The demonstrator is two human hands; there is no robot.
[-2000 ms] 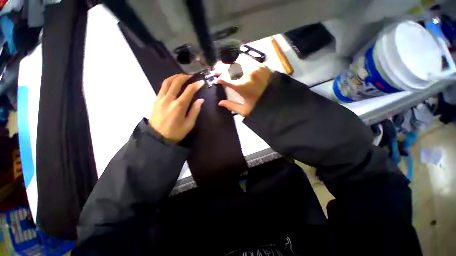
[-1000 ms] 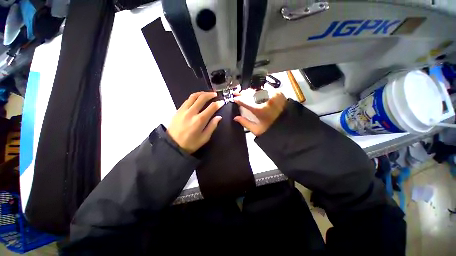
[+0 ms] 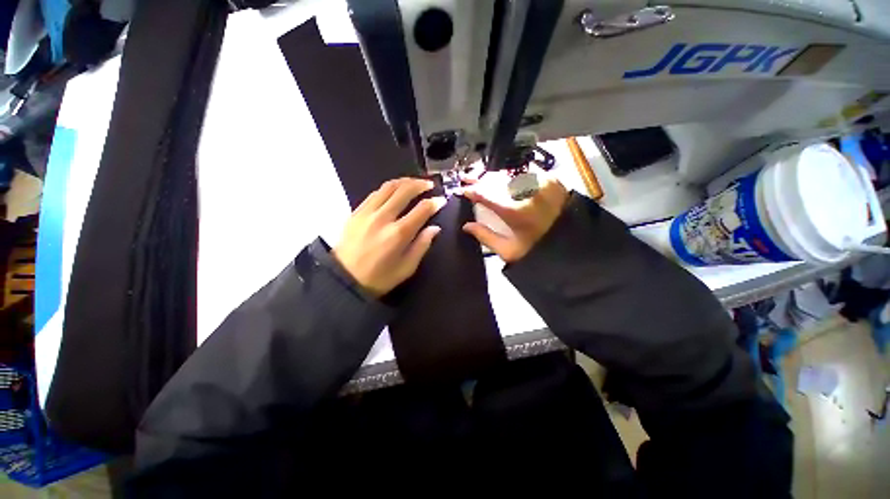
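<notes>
A dark fabric strip (image 3: pixel 444 312) runs from the table's front edge under the presser foot (image 3: pixel 452 182) and out behind it to the upper left. My left hand (image 3: pixel 390 237) lies flat on the strip, its fingertips just left of the foot. My right hand (image 3: pixel 524 222) is at the strip's right edge, thumb and forefinger close to the foot; whether they pinch the cloth is hard to tell. The white sewing machine (image 3: pixel 605 83) with blue JGPK lettering stands above. The needle is too small to make out.
A stack of dark strips (image 3: pixel 132 224) lies along the left. Behind my right hand are an orange-brown stick (image 3: pixel 586 168), a black flat rectangle (image 3: pixel 635 149) and small dark snips (image 3: pixel 543 158). A lidded tub (image 3: pixel 771 210) stands at the right. A blue crate (image 3: pixel 29 439) is at the lower left.
The view has shifted, bringing the machine head and lettering into sight. Compared with one second ago, more of the strip shows behind the foot. Both hands stay beside the foot.
</notes>
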